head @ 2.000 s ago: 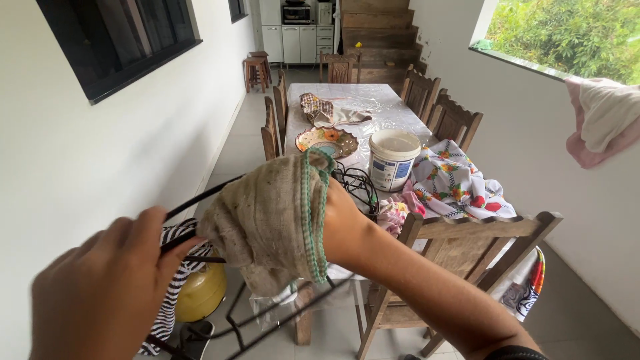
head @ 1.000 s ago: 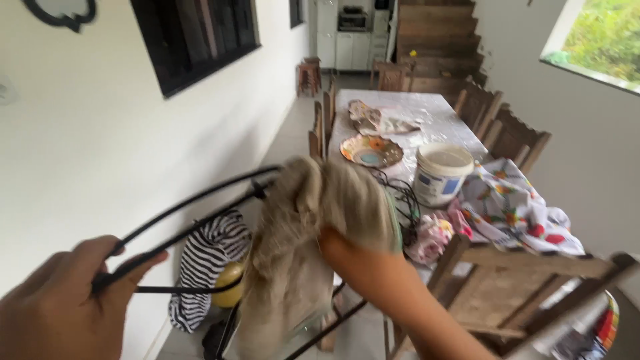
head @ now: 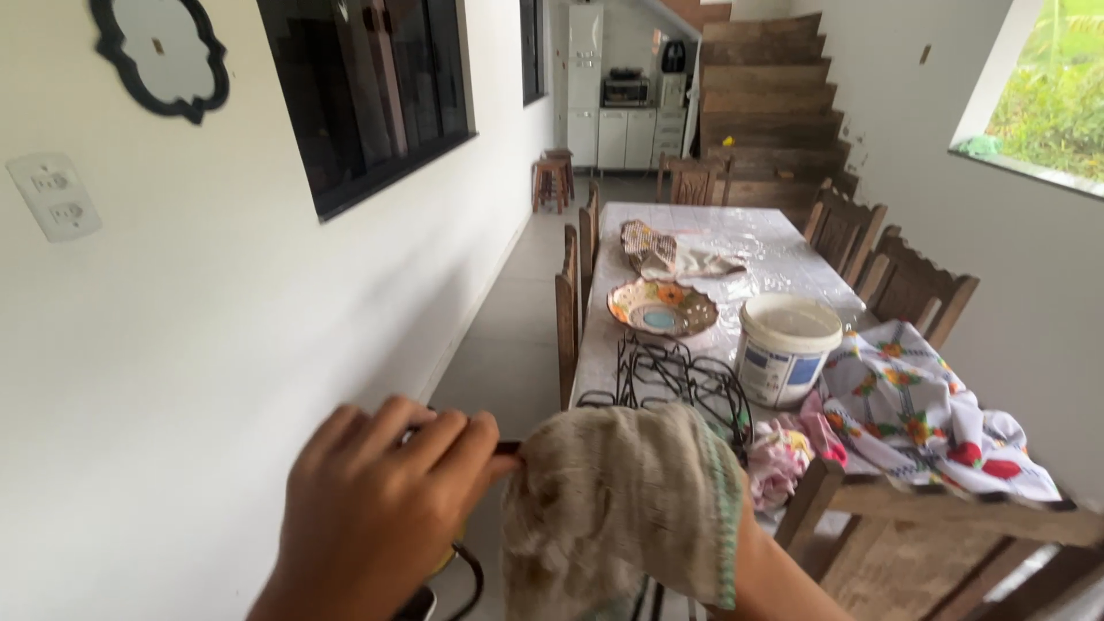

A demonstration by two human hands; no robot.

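My left hand (head: 388, 500) is closed around a black metal wire frame, of which only short dark stretches show at the fingers and lower down. A stained beige cloth (head: 617, 500) with a green crocheted edge covers my right hand, whose fingers are hidden under it; only the forearm (head: 776, 569) shows. The cloth lies against the frame just right of my left hand. Behind it, black wire racks (head: 681, 375) rest on the table near a white plastic bucket (head: 787, 349).
The table (head: 733, 224) with a clear plastic cover bears a scalloped floral bowl (head: 662, 308), a crumpled cloth (head: 690, 259), a floral cloth (head: 914, 397) and pink cloth (head: 776, 457). A wooden chair (head: 940, 526) stands close at right. The white wall (head: 216, 345) is at left.
The wire frame, widely visible at left before, is now mostly hidden behind my hands and the cloth. My left hand has come closer to the cloth. The view has shifted toward the left wall.
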